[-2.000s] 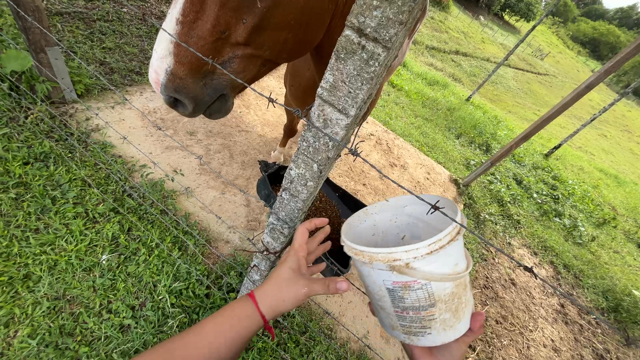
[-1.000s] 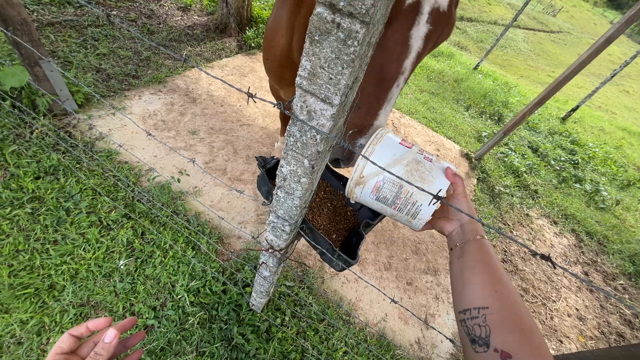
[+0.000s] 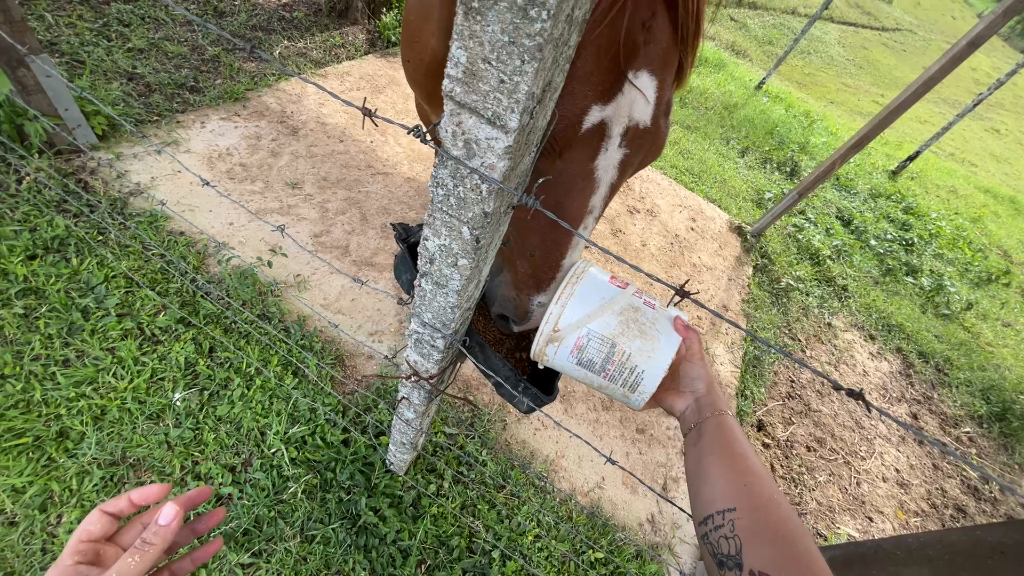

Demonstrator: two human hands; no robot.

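My right hand grips the base of a dirty white plastic bucket, which lies tilted on its side with its mouth toward a black feed trough. Brown pelleted feed lies in the trough. A brown horse with a white blaze has its muzzle down in the trough, close beside the bucket's rim. My left hand is at the lower left above the grass, fingers apart, holding nothing. Whether any feed remains inside the bucket is hidden.
A leaning concrete fence post stands in front of the trough and horse. Barbed wire strands cross the view, one passing just over the bucket. A sandy pad lies under the trough. A wooden pole slants at the right.
The bucket was upright between my hands two seconds ago; it is now tipped over the trough in my right hand. My left hand has moved to the lower left. The horse has lowered its head into the trough.
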